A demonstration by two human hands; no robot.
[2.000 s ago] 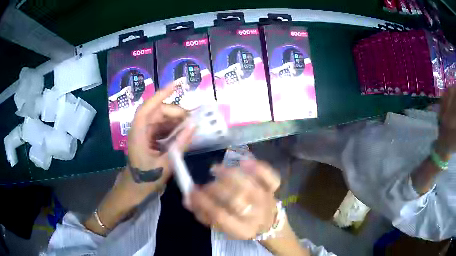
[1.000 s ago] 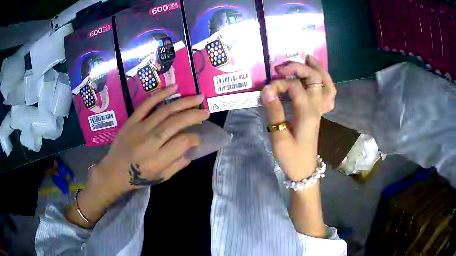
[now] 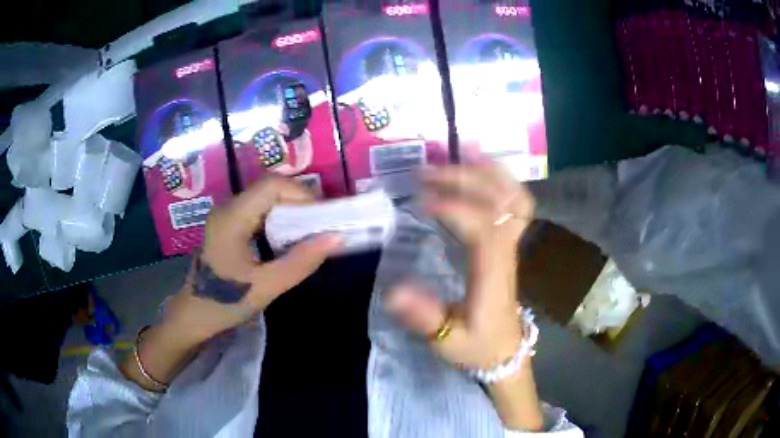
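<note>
Several pink-and-black smartwatch boxes stand side by side in a row; the leftmost box (image 3: 181, 162) and the third box (image 3: 385, 94) each show a white printed label low on the front. My left hand (image 3: 257, 235) grips a folded white label strip (image 3: 329, 224) between thumb and fingers, in front of the second and third boxes. My right hand (image 3: 475, 248) is blurred, with thumb and fingers apart, to the right of the strip and below the rightmost box (image 3: 496, 85). I cannot tell whether a label is at its fingertips.
Curled white backing paper (image 3: 64, 184) is heaped left of the boxes on the dark green worktop (image 3: 582, 103). Stacked boxes (image 3: 693, 77) stand at the upper right. A neighbouring person's pale sleeve (image 3: 693, 214) is at the right. Brown cartons (image 3: 727, 385) are at the lower right.
My left hand has lifted from the boxes and turned, showing the folded strip. My right hand has moved left and down off the third and rightmost boxes, opening its thumb away from its fingers.
</note>
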